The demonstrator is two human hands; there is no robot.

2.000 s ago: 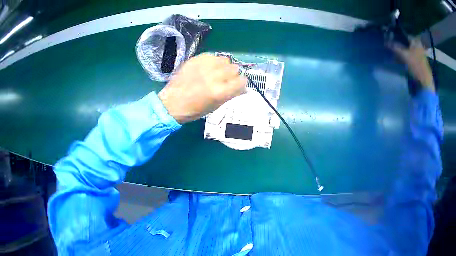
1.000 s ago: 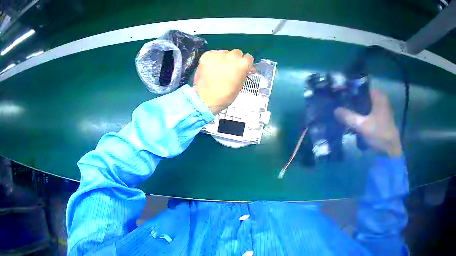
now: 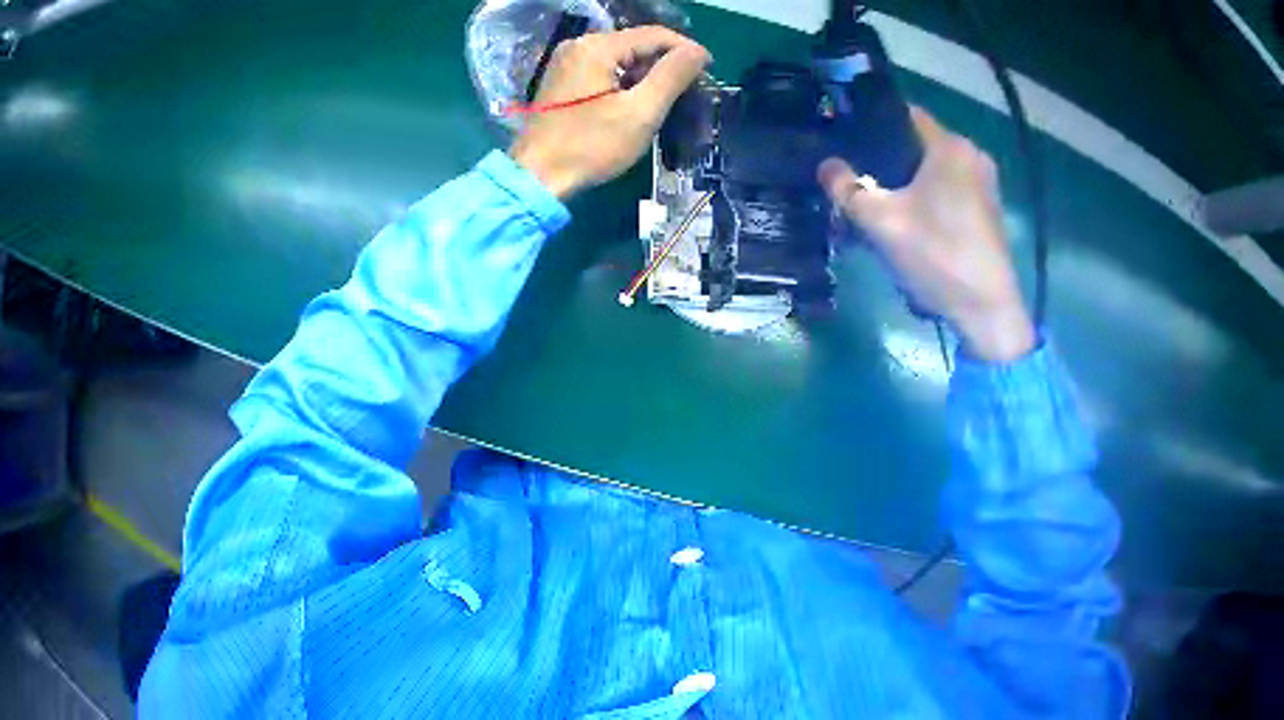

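The white housing [image 3: 677, 267] lies on the green surface with the black internal module [image 3: 782, 225] on it, covering most of it. A connector lead [image 3: 668, 251] with a small white plug hangs over the housing's left side. My left hand [image 3: 603, 110] is at the unit's upper left corner, fingers curled against a dark part; whether it grips is unclear. A red lead wire [image 3: 563, 103] runs from the unit across that hand. My right hand [image 3: 936, 211] is shut on the black electric screwdriver [image 3: 866, 120], beside the module's upper right; its tip is hidden.
The clear plastic screw bag [image 3: 510, 54] stands behind my left hand, cut by the top edge. The black screwdriver cord [image 3: 1039, 183] curves down at the right. A pale strip [image 3: 1070, 120] crosses the upper right. The green surface's near edge [image 3: 634, 485] runs before the smock.
My right hand has moved left; the module it carried is now over the housing, and it holds the screwdriver. The view has turned, and the red wire now shows across my left hand.
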